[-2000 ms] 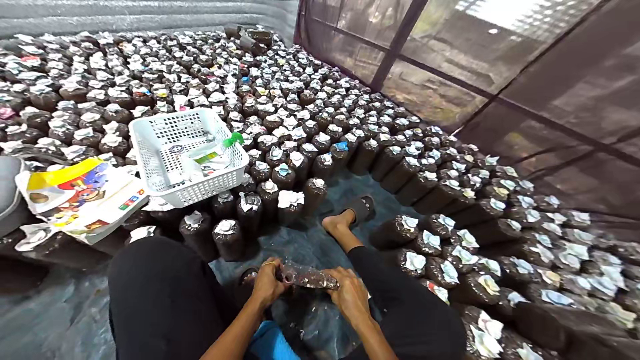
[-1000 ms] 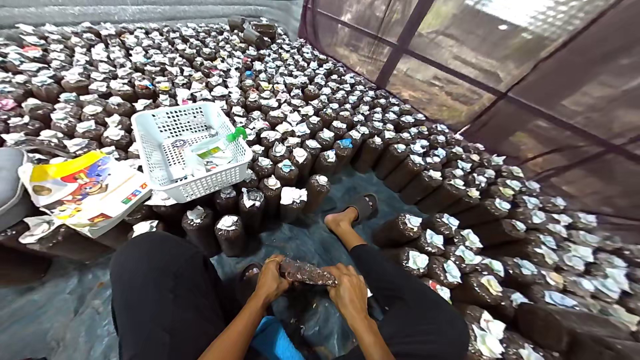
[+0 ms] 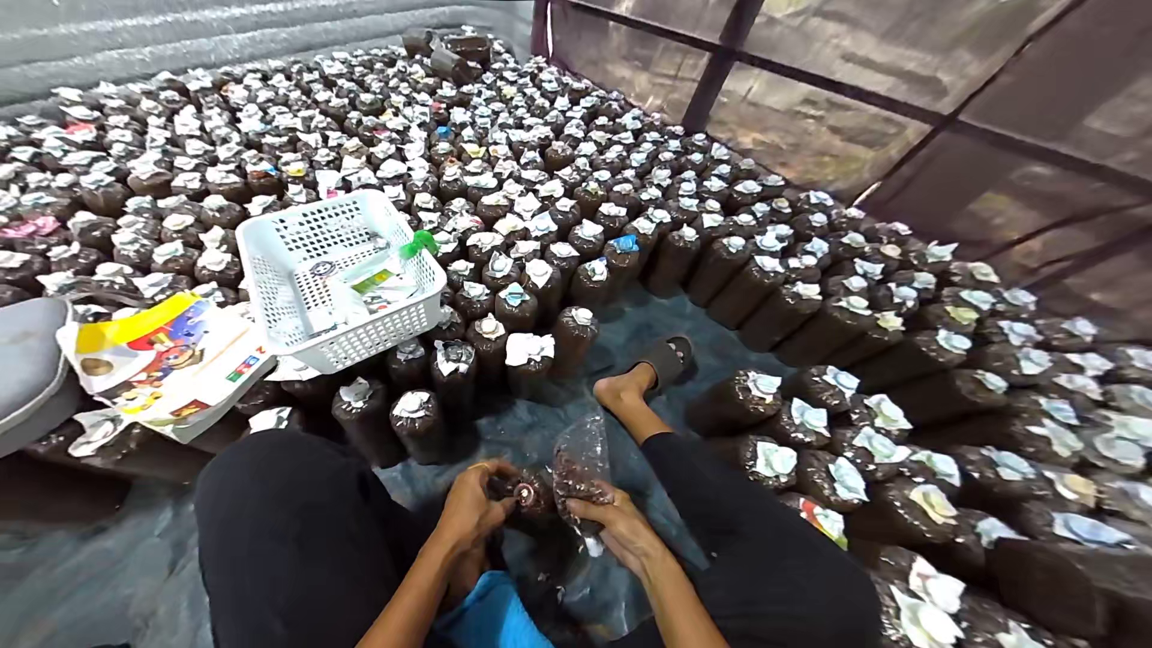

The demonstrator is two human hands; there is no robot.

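Observation:
In my right hand (image 3: 616, 522) is a clear plastic bag (image 3: 580, 459) partly filled with dark, crumbly material, held upright. My left hand (image 3: 477, 504) is at the neck of a dark filled bag (image 3: 533, 495) standing between my legs; a pale ring shows at its top. Whether the left fingers grip the ring or only touch it, I cannot tell. A small white piece (image 3: 594, 545) lies just below my right hand. Blue cloth (image 3: 495, 612) shows below my left hand.
Packed rows of dark filled bags with paper-covered tops (image 3: 531, 351) surround me. A white plastic basket (image 3: 360, 337) with packets and a green item rests on some, beside a colourful printed bag (image 3: 171, 360) and a grey cushioned item (image 3: 31, 369). My sandalled foot (image 3: 630, 387) is ahead on dark sheeting.
Both hands earlier held a speckled dark bag lengthwise between them. Now my right hand holds a clear bag upright, and my left hand is at the standing bag's top.

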